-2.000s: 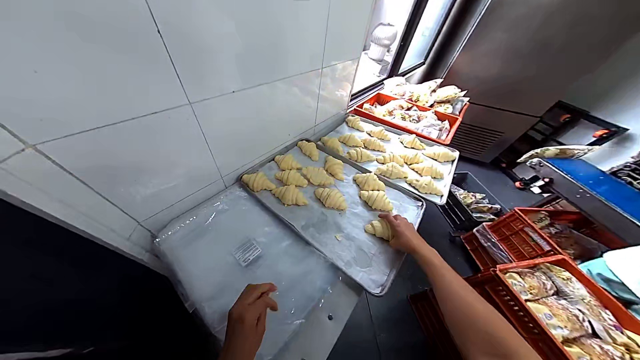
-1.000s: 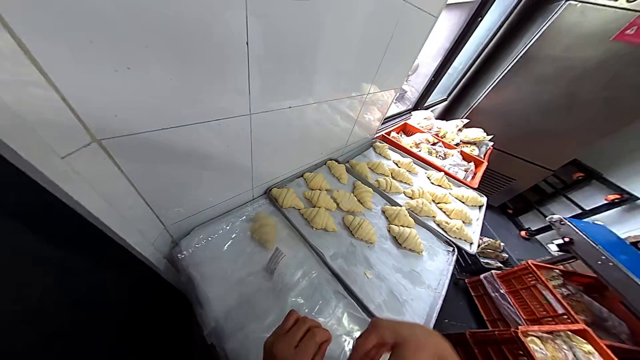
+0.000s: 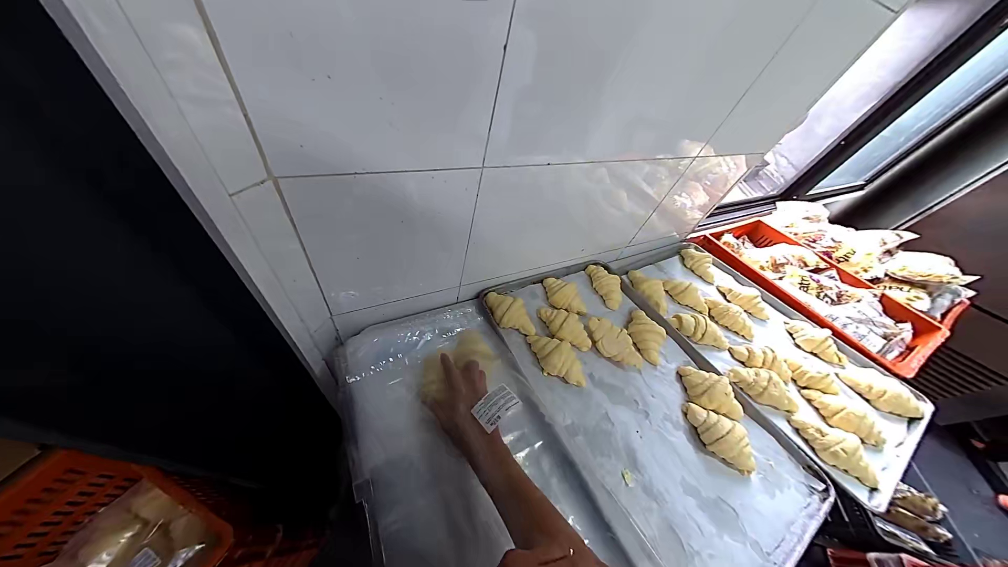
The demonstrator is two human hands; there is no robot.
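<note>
My right hand (image 3: 458, 394) reaches inside a clear plastic bag (image 3: 417, 480) that bears a printed label (image 3: 497, 407). Its fingers touch pale, ridged, unbaked croissants (image 3: 474, 348), seen blurred through the film; its grip is unclear. At the bottom edge, part of my left hand (image 3: 551, 557) shows by the right forearm, its fingers out of view. To the right of the bag, a lined metal tray (image 3: 669, 504) holds several unbaked croissants (image 3: 720, 438), grouped at its far end and right side. A second tray (image 3: 898, 465) beyond it holds more of them in rows.
An orange crate (image 3: 921, 358) of bagged goods stands beyond the second tray. White wall tiles (image 3: 378, 236) rise right behind the bag and trays. At the lower left is another orange crate (image 3: 63, 504) with a bagged product. Bagged items (image 3: 913, 512) lie low at the right.
My right hand has gone into the bag. One croissant from the middle of the nearer tray is gone, and two shapes show in the bag where one was. The view has swung right and down.
</note>
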